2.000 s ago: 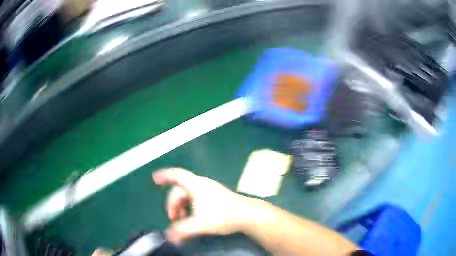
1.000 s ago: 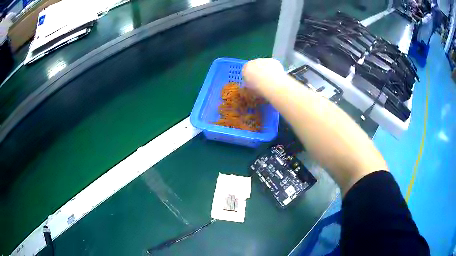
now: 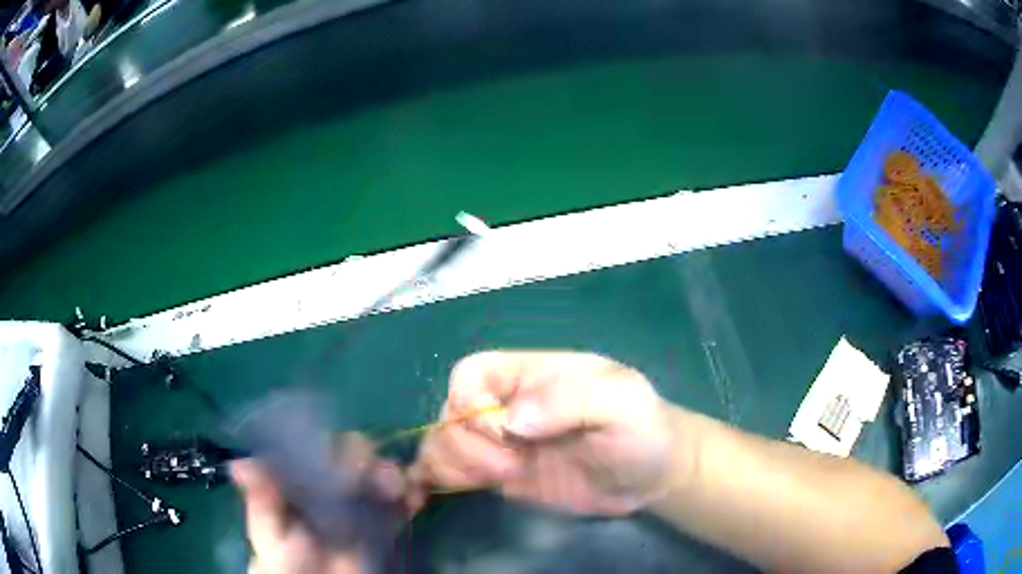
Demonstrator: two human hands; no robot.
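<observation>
My left hand (image 3: 280,521) holds a dark closed unit (image 3: 308,454) at the lower left; both are blurred. My right hand (image 3: 560,432) is just right of the unit and pinches a thin orange-yellow rubber band (image 3: 437,426), stretched between its fingers and the unit. Whether the band goes around the unit is too blurred to tell. A blurred dark cable with a pale end (image 3: 473,223) lies over the white strip above the hands.
The blue basket (image 3: 857,241) with rubber bands (image 3: 917,213) stands at the right. Below it are a cream card (image 3: 818,409) with small strips and a circuit board (image 3: 938,409). Another small board (image 3: 179,462) and thin black cables (image 3: 118,493) are at the left.
My right hand has left the basket with a rubber band and come to the unit in my left hand. The view has turned left, so the basket now shows farther right.
</observation>
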